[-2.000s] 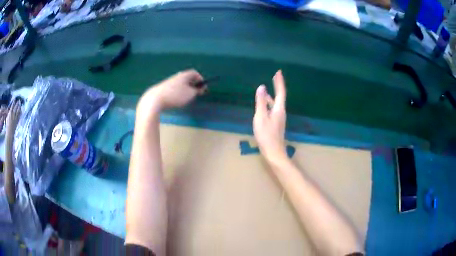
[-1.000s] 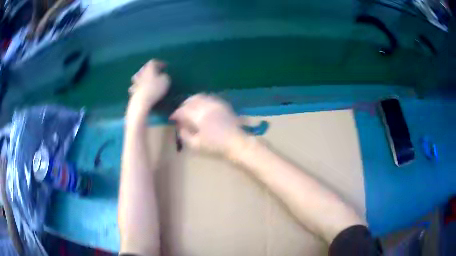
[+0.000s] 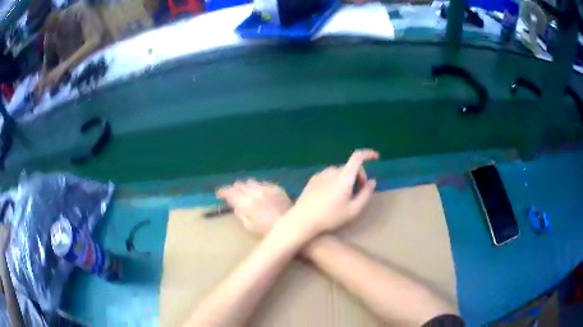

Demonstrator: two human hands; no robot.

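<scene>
My forearms cross over the cardboard mat. My left hand reaches to the right above the mat's far edge, with index finger and thumb apart and nothing seen between them. My right hand lies crossed under it, pointing left near the far edge. A slim black stick juts left from its thumb side and appears held there; the rest is hidden by the hand. The mat's cutout is hidden by the hands.
Black headbands lie on the green belt at left and right. On the bench are a crinkled plastic bag, blue can, thin bracket, phone and blue object. A blue tray stands across the belt.
My left hand has moved from above the belt at left to the right, across my right arm. My right hand has moved left and lower, with the stick now beside it. The view has shifted too.
</scene>
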